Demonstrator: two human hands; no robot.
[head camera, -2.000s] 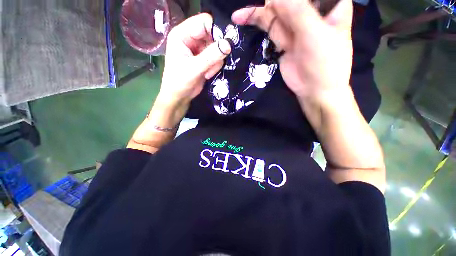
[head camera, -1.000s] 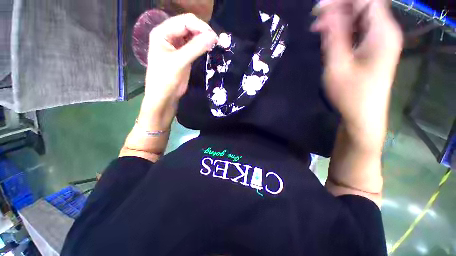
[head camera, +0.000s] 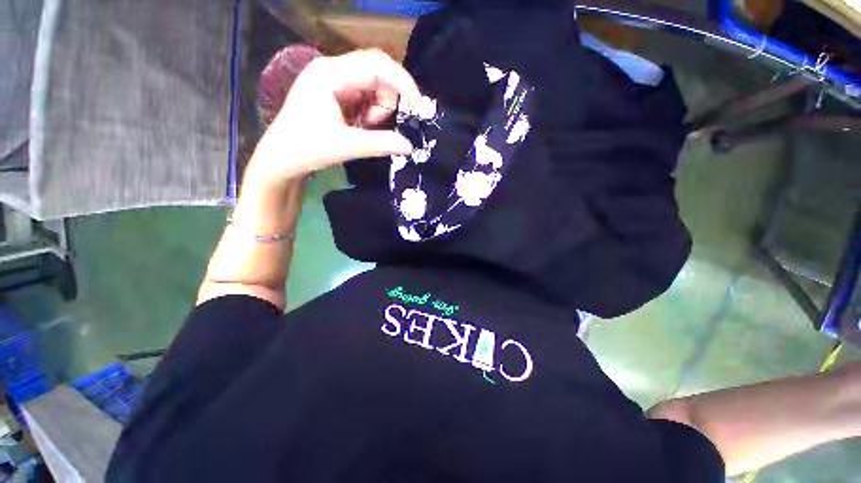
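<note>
The black garment (head camera: 604, 189) lies bundled on the lap, spread wider at the right. Its printed lining (head camera: 477, 187), black with white flower-like shapes, shows as a curved U-shaped strip. My left hand (head camera: 345, 118) pinches the left side of this strip between thumb and fingertips. Any needle, thread or small fastening at the fingertips is too small to tell. My right hand is out of the picture; only the right forearm (head camera: 793, 415) shows, stretched out and cut off by the right edge.
A grey cloth-covered table or bin (head camera: 132, 113) stands at the left, with a reddish basket (head camera: 286, 80) beside it. A blue-edged bench (head camera: 788, 42) with pale threads is at the upper right. Dark metal legs stand at the right. Blue crates (head camera: 109, 387) are at the lower left.
My right hand has moved away from the garment and out past the right edge. My left hand still pinches the strip, a little lower in the picture. More of the garment shows at the right.
</note>
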